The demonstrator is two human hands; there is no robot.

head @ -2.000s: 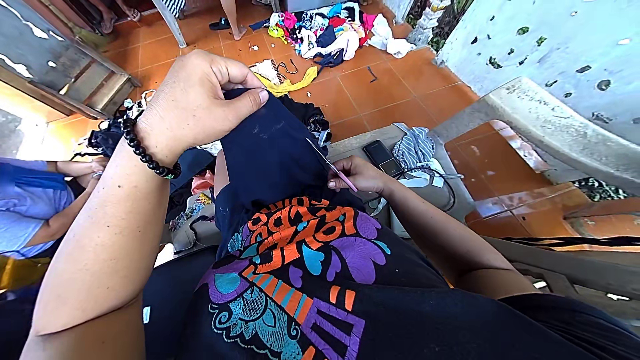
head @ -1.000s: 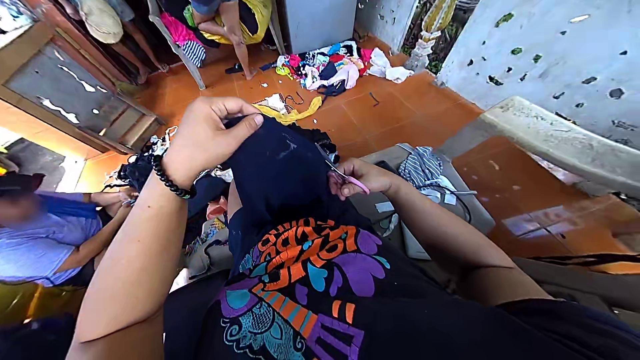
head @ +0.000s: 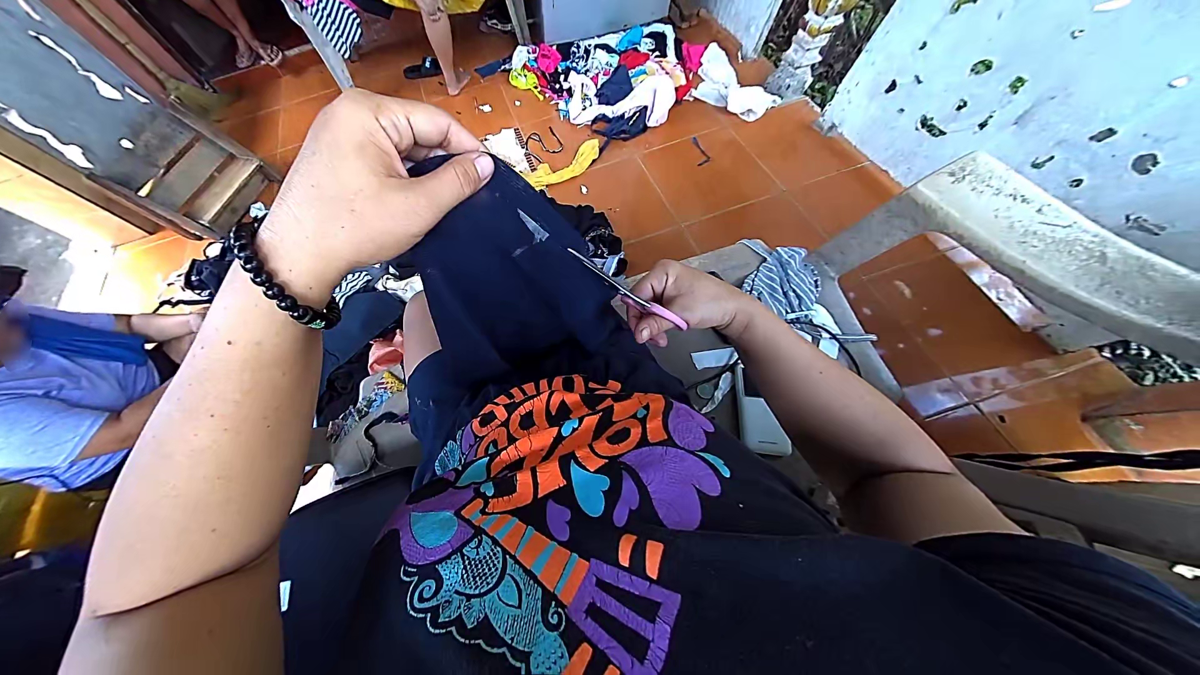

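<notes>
My left hand (head: 384, 178), with a black bead bracelet on the wrist, pinches the upper edge of a dark navy cloth (head: 506, 253) between thumb and fingers. The cloth hangs down over my lap and bears a small pale mark. At its right side my right hand (head: 684, 300) holds small scissors (head: 647, 305) with pink handles. Their metal blades point up and left along the cloth; whether they are cutting it cannot be told.
Beyond my knees a heap of mixed clothes (head: 628, 80) lies on the tiled floor, with a yellow cloth (head: 567, 167) nearer. Right of me are a striped cloth (head: 783, 281) and a worn plastic chair (head: 1022, 244). A person in a light blue shirt (head: 56, 403) sits at left.
The view has shifted between frames. My left hand still grips the cloth's edge and my right hand still holds the scissors beside it.
</notes>
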